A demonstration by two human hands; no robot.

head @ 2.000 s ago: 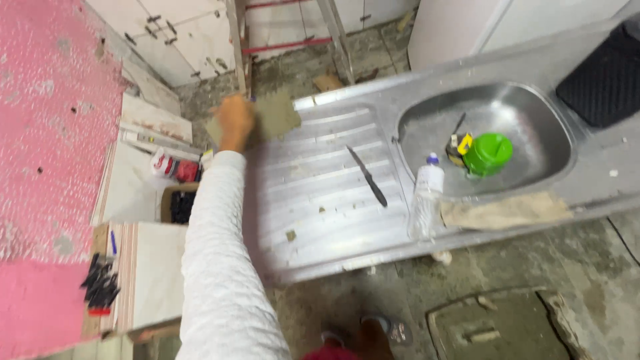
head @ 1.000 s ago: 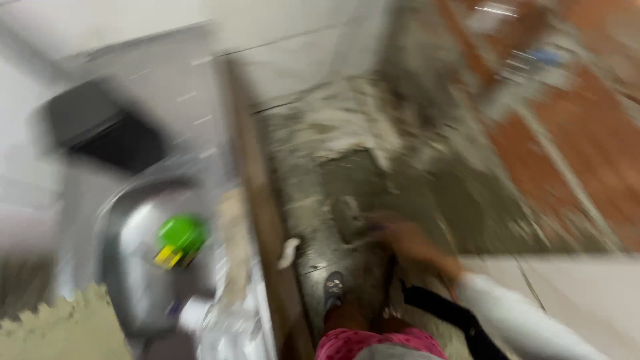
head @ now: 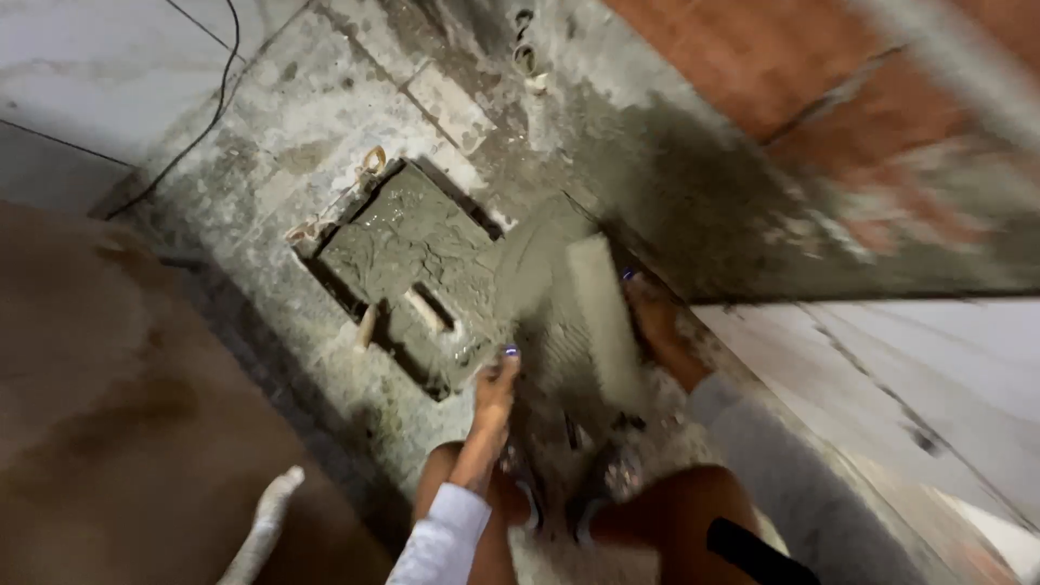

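My left hand (head: 494, 394) is low at the centre with its fingers curled, beside wet mortar; what it grips is blurred. My right hand (head: 662, 325) is right of a pale, mortar-coated flat strip (head: 605, 317), its fingers partly hidden; a firm hold cannot be made out. Between the hands lies a dark, ridged patch of mortar. Grey wet mortar (head: 406, 236) fills most of a rectangular recess in the floor, up and left of my hands. A short pale handle-like piece (head: 426, 309) sticks out of it, and another pale piece (head: 366, 327) stands at its edge.
Rough concrete floor (head: 268, 187) surrounds the recess. A black cable (head: 219, 110) runs along the wall at upper left. A pipe opening (head: 526, 58) is at the top. Brick wall (head: 756, 65) and white tiles (head: 910, 357) border the right. A brown surface (head: 122, 390) fills the lower left.
The view has swung from the steel sink to the floor. Both my hands are now low beside the mortar; one second ago only one hand showed there.
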